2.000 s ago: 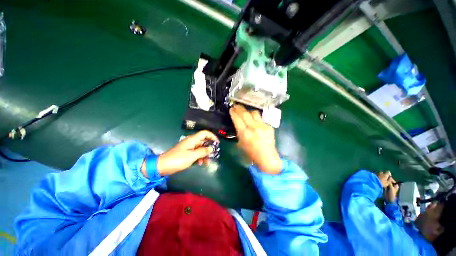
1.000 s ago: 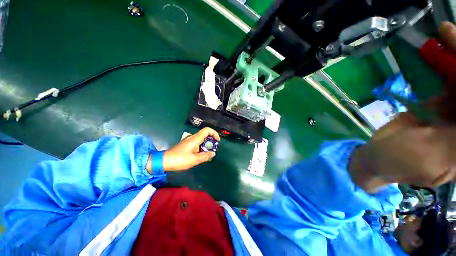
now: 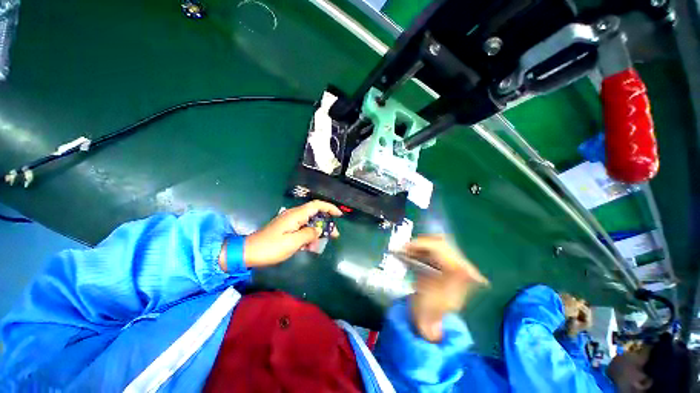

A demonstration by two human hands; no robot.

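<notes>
My left hand [image 3: 288,235] holds a round circuit module [image 3: 321,224] at its fingertips, just in front of the test fixture [image 3: 349,192]. My right hand [image 3: 444,278] is blurred, to the right over a small white strip [image 3: 397,253]. A thin dark tool, apparently tweezers [image 3: 418,263], shows at its fingers. The fixture's pale green plate [image 3: 390,123] and clear block [image 3: 376,166] sit under the black clamp. The clamp's red handle grip [image 3: 629,127] stands at the upper right, with no hand on it.
A black cable [image 3: 184,105] runs left from the fixture. Another module [image 3: 193,9] lies at the upper left, and a small one [image 3: 475,188] lies right of the fixture. A white card [image 3: 420,190] is at the fixture's right side. A coworker's blue sleeve [image 3: 529,330] is at the lower right.
My right hand was at the clamp handle and has come down to the white strip. The red grip is now uncovered. My left hand still holds the module, now tilted differently.
</notes>
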